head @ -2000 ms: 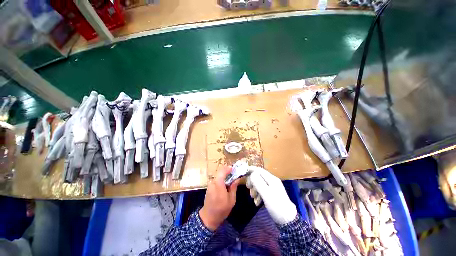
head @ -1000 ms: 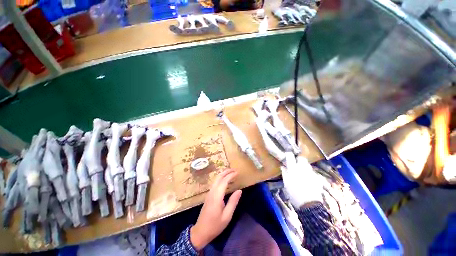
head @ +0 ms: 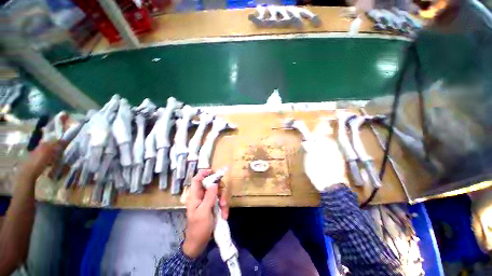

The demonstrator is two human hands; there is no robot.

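Observation:
My left hand grips a grey-white handle piece near its head, at the bench's front edge; its stem hangs down over my lap. My right hand, in a white glove, lies over another handle piece on the bench. That piece's head shows at the upper left of the glove; the rest is hidden, and the blurred fingers do not show whether they grip it. Two more handle pieces lie just right of the glove. A white oval ring lies on the brown pad.
A fanned row of handle pieces covers the bench's left. Another person's bare arm reaches to its far left end. A white bottle stands by the green belt. A black cable and metal box are at right. Blue bins sit below.
My left hand, empty a second ago, now holds a handle piece. My gloved hand has moved from the right bin up onto the bench. The other person's arm has appeared at left; the view has turned.

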